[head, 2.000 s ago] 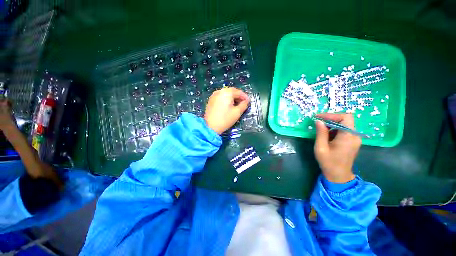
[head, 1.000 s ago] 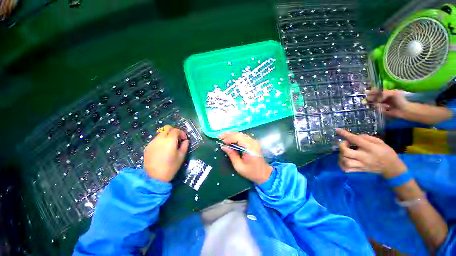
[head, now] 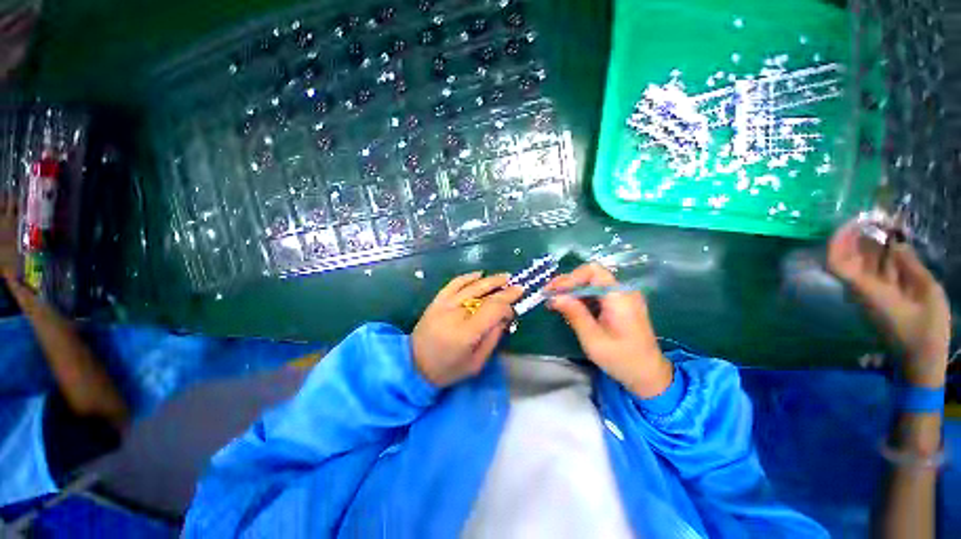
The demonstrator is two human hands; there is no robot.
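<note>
My left hand (head: 461, 328), with a yellow ring-like band on a finger, is at the left edge of a small white strip with dark dots (head: 534, 282), low over the bench's near side. Whether its fingers grip the strip or only touch it cannot be told. My right hand (head: 614, 324) holds thin tweezers (head: 616, 290), their tip at the strip's right side. The clear blister tray (head: 369, 158) lies beyond my left hand, with dark parts in many pockets. The green bin (head: 727, 216) stands at the upper right, holding white dotted strips and loose white bits.
Another person's hand (head: 896, 290) is at the right, below another clear tray (head: 915, 126). At the left edge are another person's arm (head: 63, 353) and a red bottle (head: 42, 200) on a dark box. White scraps (head: 622, 253) lie near my right hand.
The view has swung right, then back left. My left hand has moved from the tray's near right corner to the strip. My right hand, with the tweezers, has moved from the bin's edge to the strip.
</note>
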